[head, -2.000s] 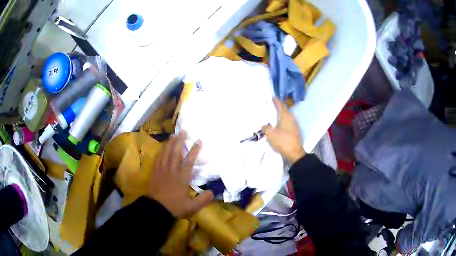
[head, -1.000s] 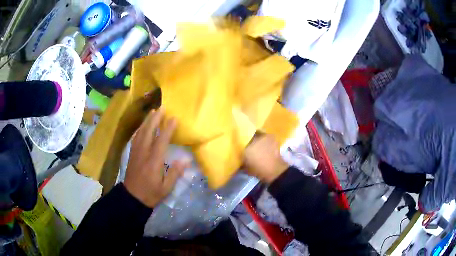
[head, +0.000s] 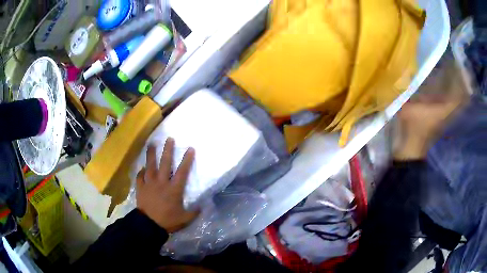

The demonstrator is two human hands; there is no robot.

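Mustard fabric pieces (head: 315, 58) lie heaped in the far part of the white trough (head: 304, 176). A white wrapped pack (head: 213, 136) sits in the near part, with crinkled clear plastic (head: 219, 218) around its lower side and dark grey cloth (head: 272, 160) beside it. My left hand (head: 166, 186) lies on the pack's near left edge, fingers spread, not closed round it. My right hand (head: 430, 120) is strongly blurred, outside the trough at the right, near blue-grey cloth (head: 459, 154); its fingers and anything in them cannot be made out.
Thread spools (head: 145, 52) and a blue round lid (head: 114, 11) stand at the upper left. A clear reel flange (head: 45, 117) with a dark roll is at the left edge. A mustard strip (head: 125, 152) hangs over the trough's left side. A red-edged container (head: 320, 224) holds grey cloth below the trough.
The mustard pieces between my hands now lie in the trough's far part, and the white pack is uncovered. My right hand has moved right, out of the trough. My left hand is on the pack.
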